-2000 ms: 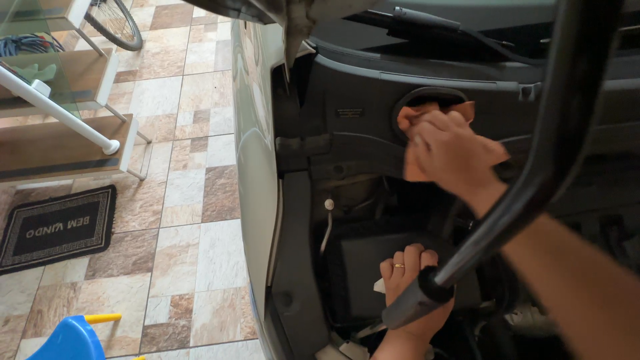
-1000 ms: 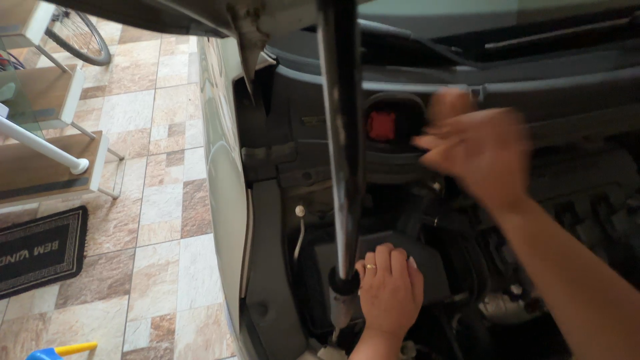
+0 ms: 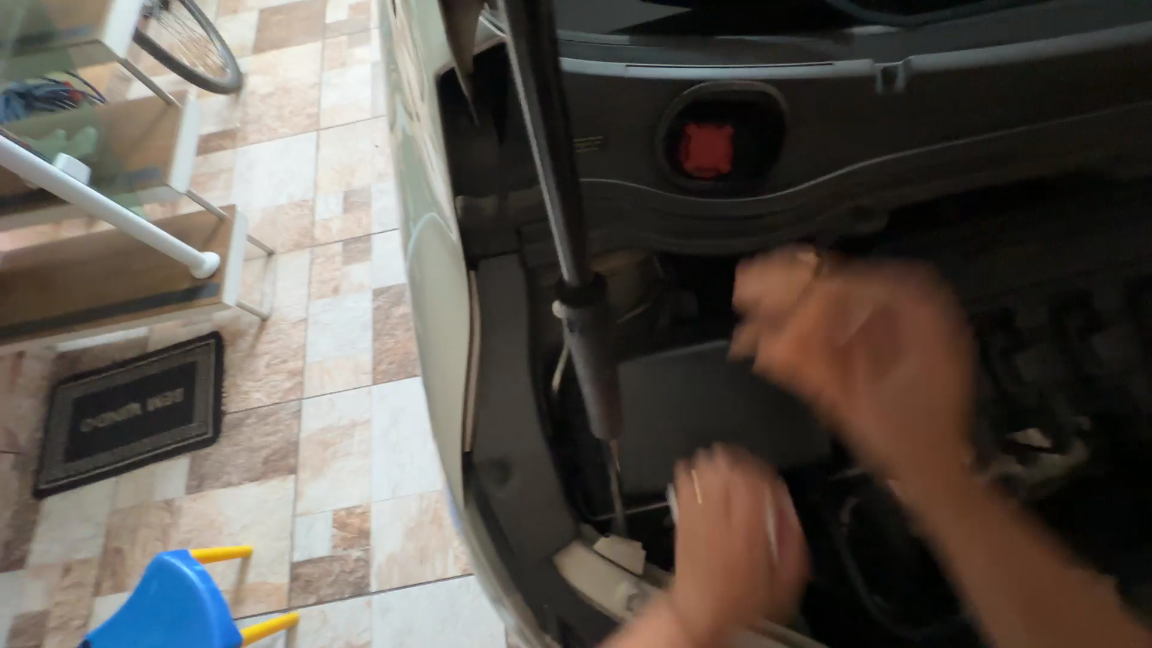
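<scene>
Blurred by motion, my right hand (image 3: 855, 351) hovers over the engine bay, below and right of a red cap (image 3: 706, 149) set in a round opening of the black cowl panel. Something orange may be in its fingers, but the blur hides it. My left hand (image 3: 738, 531), a ring on one finger, is lower down near a dark rectangular cover (image 3: 711, 414); whether it holds anything cannot be made out. Left of both hands a black hood strut (image 3: 558, 189) runs down to a thicker sleeve, apart from them.
The car's light fender (image 3: 441, 315) edges the bay on the left. Beyond it, on the tiled floor, are a doormat (image 3: 135, 414) bearing writing, a blue plastic chair (image 3: 171, 607) with yellow legs, wooden steps (image 3: 117, 270) with a white rail and a bicycle wheel (image 3: 193, 45).
My right hand has left the round opening, where it pressed an orange cloth two seconds ago, and the red cap now shows. My left hand has come away from the strut's lower end.
</scene>
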